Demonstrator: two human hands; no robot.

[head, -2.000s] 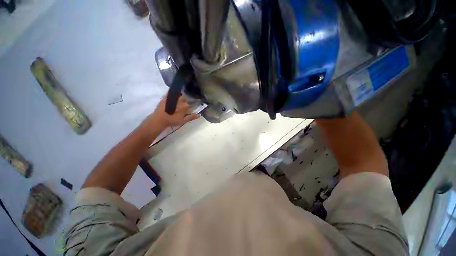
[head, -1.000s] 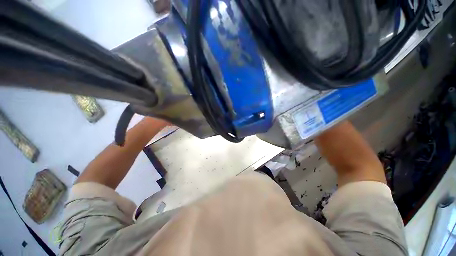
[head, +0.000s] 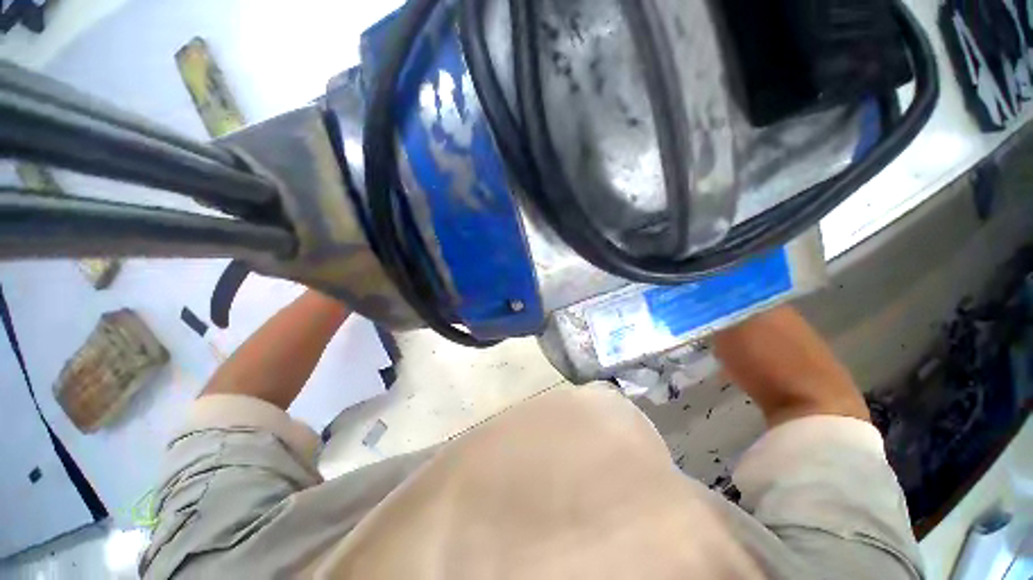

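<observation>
The straight knife cutting machine (head: pixel 476 193) fills the upper middle, close to the camera, with its silver and blue motor body and looped black cable (head: pixel 668 266). Its upright (head: pixel 125 170) runs to the left edge. A small dark curved hook (head: pixel 228 295) hangs beside it. My left forearm goes up behind the machine at the left and my right forearm behind the control box (head: pixel 691 312) at the right. Both hands are hidden behind the machine. The white-topped fabric lay (head: pixel 283 397) lies below; the knife blade does not show.
A brown taped block weight (head: pixel 111 372) and yellowish bar weights (head: pixel 208 88) lie at the left. Dark white-edged pieces (head: pixel 991 57) lie at the upper right. Dark scraps (head: pixel 963 397) cover the floor at the right.
The machine has turned so its upright points left, and more of the motor and cable shows. My left hand, visible two seconds ago, is now hidden behind it.
</observation>
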